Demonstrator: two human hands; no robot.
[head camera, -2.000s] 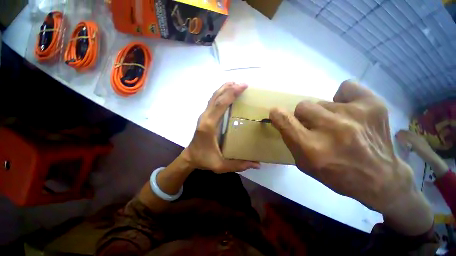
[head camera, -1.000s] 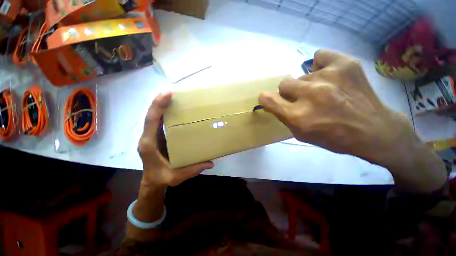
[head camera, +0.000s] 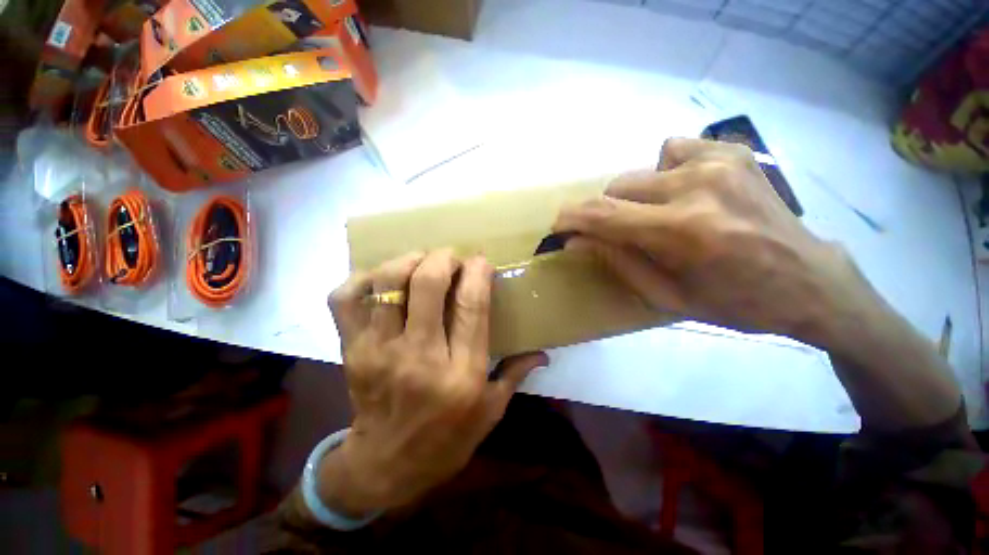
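A plain brown carton (head camera: 434, 228) lies at the table's front edge, with shiny tape along its top seam. My left hand (head camera: 418, 341) lies over the carton's left part, fingers on top and thumb at the near side. My right hand (head camera: 705, 233) pinches a small dark blade (head camera: 552, 244) between thumb and fingers, its tip at the seam near the carton's middle. The rest of the tool is hidden in the hand. The carton's right end is hidden under my right hand.
Three orange coiled cables (head camera: 220, 252) in clear packaging lie at the left. Orange and black retail boxes (head camera: 244, 130) stand behind them. A smartphone (head camera: 759, 163) lies beyond my right hand. A red stool (head camera: 163, 477) stands on the floor at lower left. A patterned red and yellow cloth (head camera: 943, 114) is at far right.
My left hand has moved from the carton's left end to over its top. The blade stays at the seam in my right hand. The view has shifted, so the boxes and coils show more fully.
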